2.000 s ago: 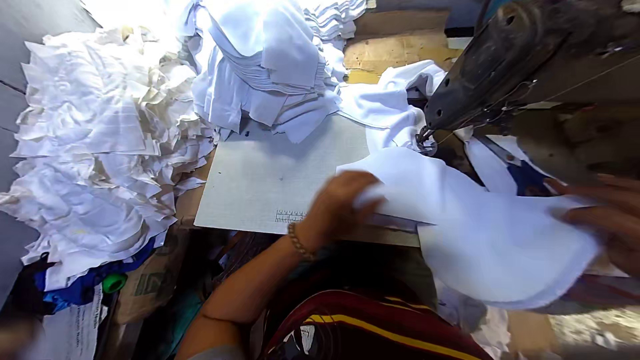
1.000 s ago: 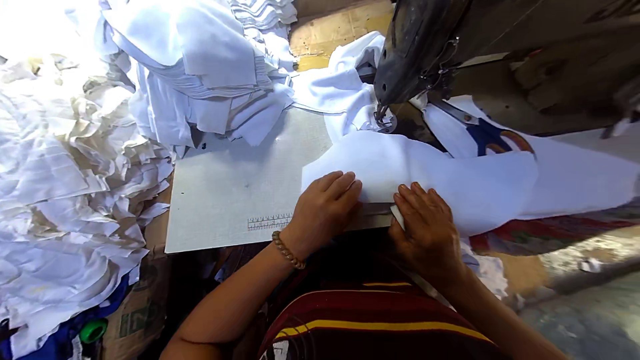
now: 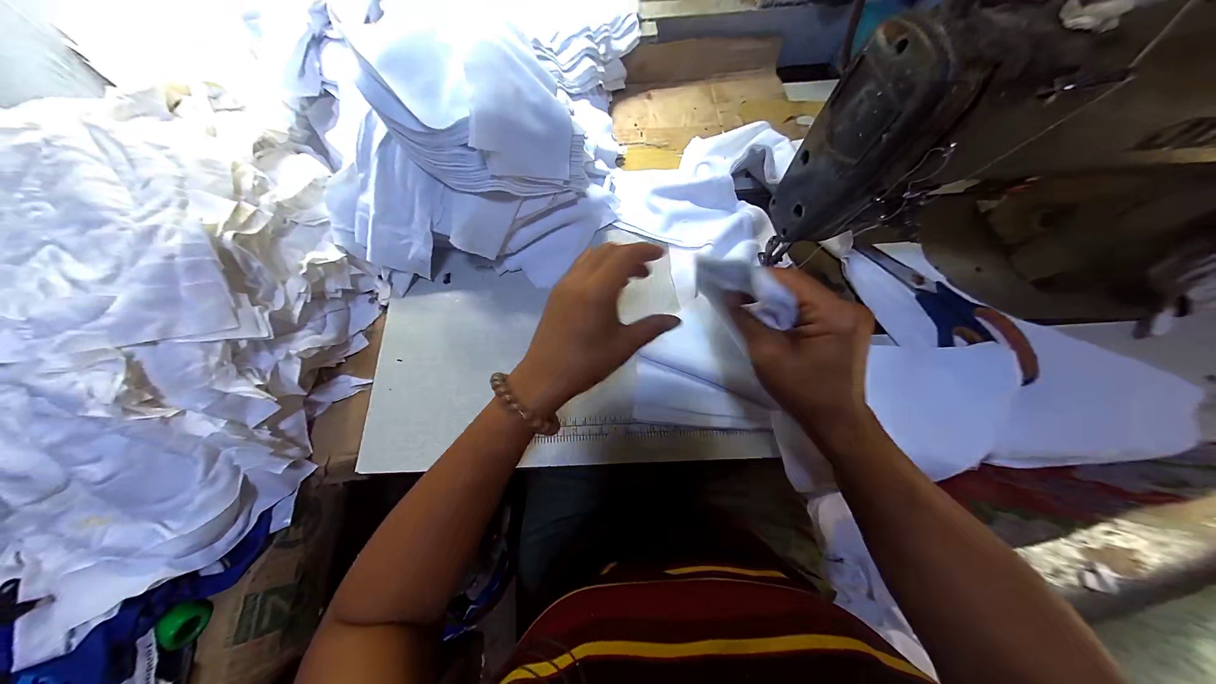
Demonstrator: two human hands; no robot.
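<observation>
My left hand (image 3: 603, 318), a beaded bracelet at its wrist, hovers over the sewing table board (image 3: 456, 380) with thumb and fingers apart and nothing between them. Pinched in my right hand (image 3: 812, 351) is a small folded piece of white fabric (image 3: 774, 296), partly blurred, just in front of the sewing machine's needle area (image 3: 774, 249). Beneath and right of that hand lies a larger white fabric panel (image 3: 931, 408). More white cloth (image 3: 689, 204) is bunched left of the presser foot.
Stacked white cut pieces (image 3: 475, 123) lie at the board's back. A big heap of white fabric (image 3: 104, 313) fills the left. The dark sewing machine head (image 3: 874, 114) stands at the back right. Scissors (image 3: 959, 318) with blue and orange handles rest on cloth beside it.
Both hands have risen from the cloth's near edge toward the machine. My left hand has let go of the cloth, and a small folded piece now shows in my right hand.
</observation>
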